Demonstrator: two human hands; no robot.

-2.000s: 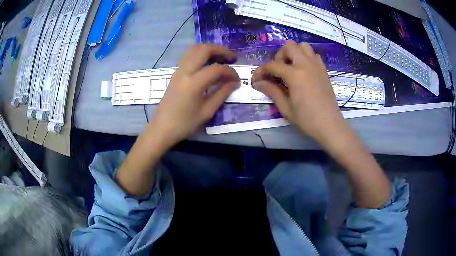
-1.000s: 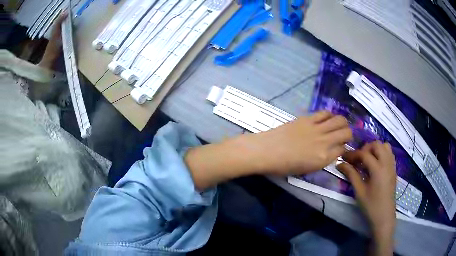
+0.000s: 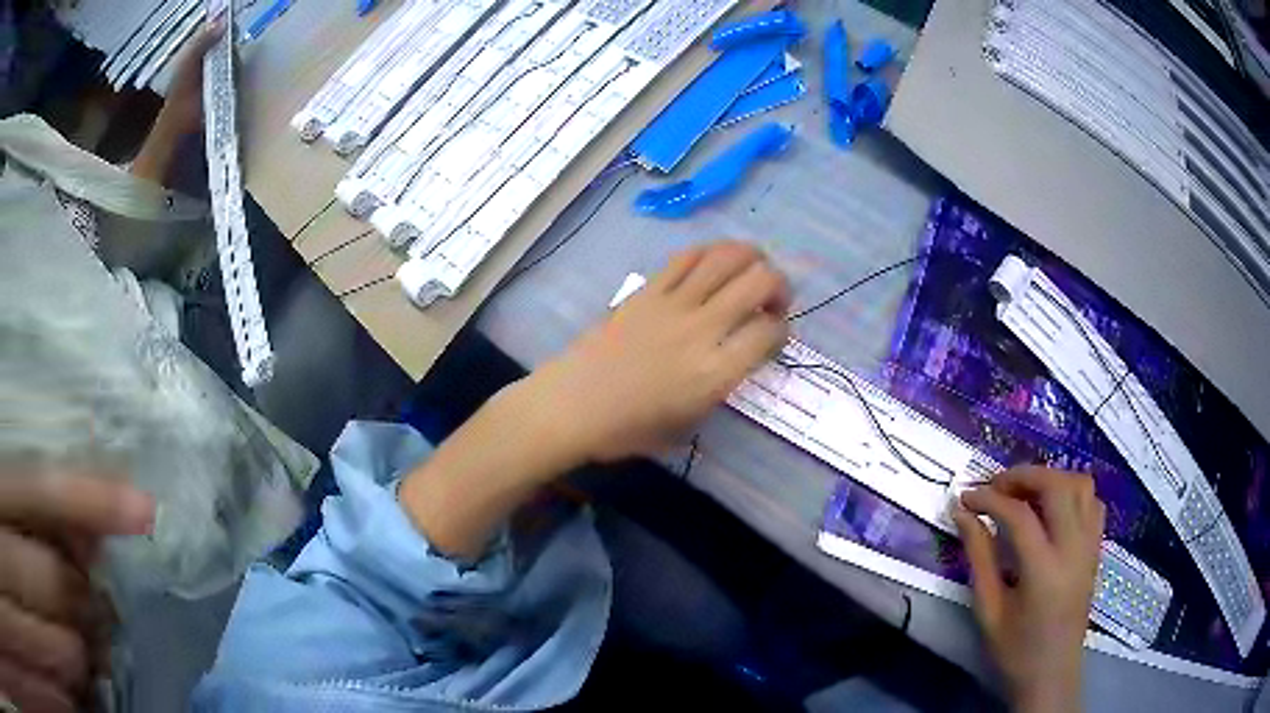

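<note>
A white lamp housing (image 3: 859,431) lies slanting before me, partly over the purple sheet. Its LED board (image 3: 1131,596) shows at the right end. A black lead wire (image 3: 875,411) curves loosely over the housing. My left hand (image 3: 683,355) is over the housing's left part, hiding most of it, with fingertips closed where the wire meets them. My right hand (image 3: 1038,550) is beside the LED end, thumb and fingertips pinched at the wire on the housing; the exact grip is partly hidden.
Another housing (image 3: 1107,383) lies on the purple sheet (image 3: 961,314) at right. Several lamps (image 3: 522,160) lie on cardboard (image 3: 418,334) at upper left, near blue film (image 3: 717,167). Another person's hand (image 3: 174,126) holds a strip; a blurred hand (image 3: 63,571) is at lower left.
The view has turned left. My left hand has moved left along the housing, away from my right hand, which stays near the LED end. More wire and housing now show between them.
</note>
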